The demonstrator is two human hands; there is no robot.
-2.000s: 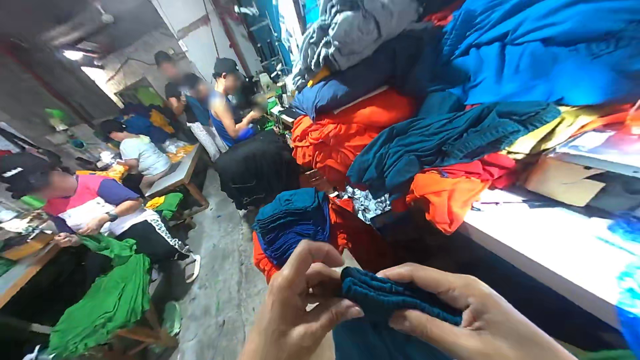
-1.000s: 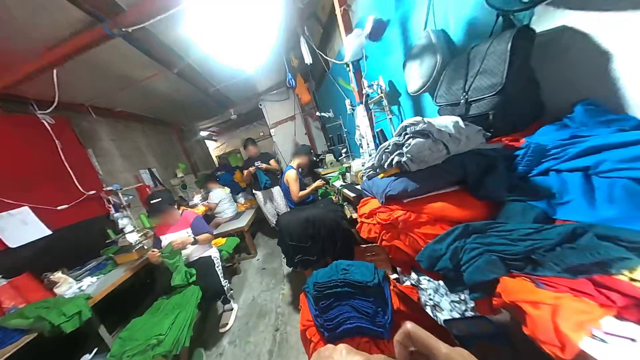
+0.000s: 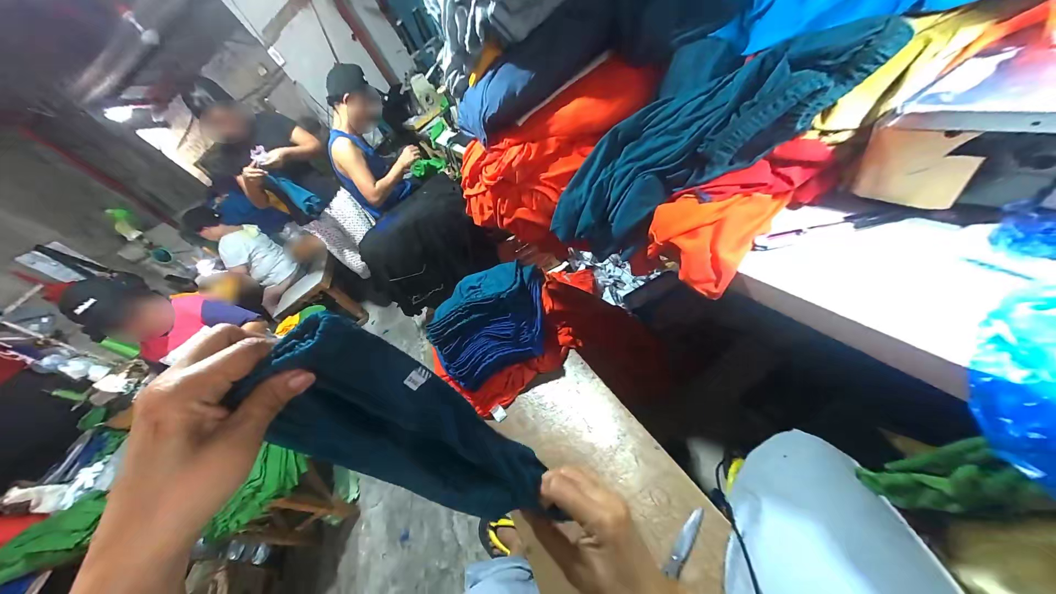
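A dark teal garment piece (image 3: pixel 396 412) with a small white label is stretched between my two hands in mid-air. My left hand (image 3: pixel 206 412) pinches its gathered upper end between thumb and fingers. At the lower end, my right hand (image 3: pixel 586 520) grips the cloth, its fingers curled around the edge. Behind the held piece, folded teal and blue garments (image 3: pixel 491 330) are stacked on orange-red cloth (image 3: pixel 495 400) at the far part of a narrow wooden bench (image 3: pixel 610 445). A pair of thread snips (image 3: pixel 684 544) lies on the bench to the right of my right hand.
Heaped teal cloth (image 3: pixel 660 157) and orange cloth (image 3: pixel 718 235) lie beside a white tabletop (image 3: pixel 874 280) at right. A blue plastic bag (image 3: pixel 1015 371) hangs at its edge. Several people sit or stand at the left and back. Green cloth (image 3: pixel 256 487) lies at lower left.
Two seconds ago both hands held teal cloth bunched close together; now they are apart, with the piece spread between them. The view tipped up and came back down.
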